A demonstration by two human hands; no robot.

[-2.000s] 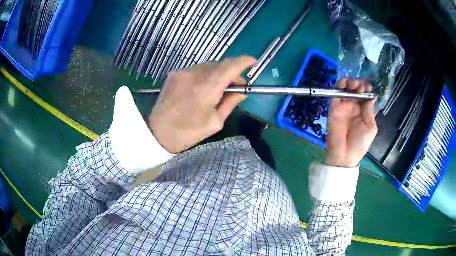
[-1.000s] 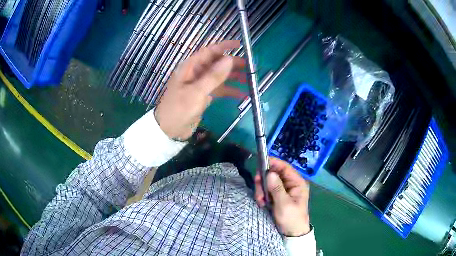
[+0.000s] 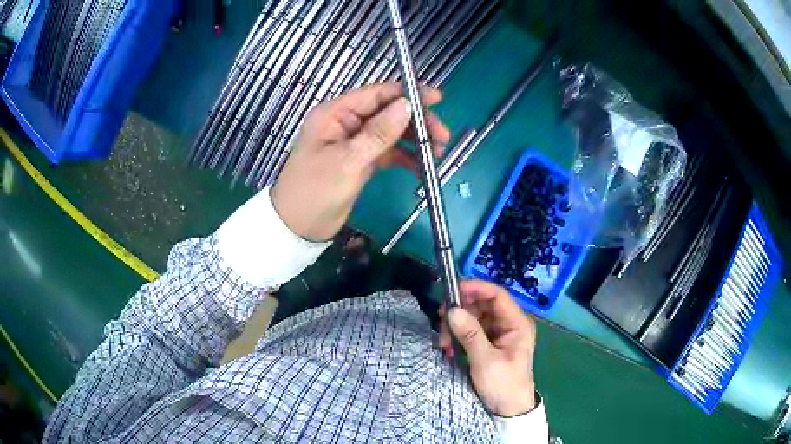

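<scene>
A long silver telescopic tube assembly (image 3: 431,186) with darker joint bands is held steeply in front of me, its upper end cut off by the top edge. My right hand (image 3: 499,347) grips its lower end with thumb and fingers. My left hand (image 3: 347,152) is around its middle, thumb on the near side and fingertips showing beyond it. The blue small parts bin (image 3: 473,260) with black plastic pieces (image 3: 529,230) is just right of the tube. A row of tubes (image 3: 290,78) lies behind my left hand.
A thin rod (image 3: 512,100) and a short tube lie behind the held tube, near a small clear scrap (image 3: 464,189). A clear plastic bag (image 3: 629,165), a black tray (image 3: 624,303) and a blue tray of bright tubes (image 3: 728,321) are right. A blue tote (image 3: 104,95) is far left.
The tube has swung from nearly level to steep. My right hand has moved left and down. My left hand opened beside the tube a second ago and is now closed around it.
</scene>
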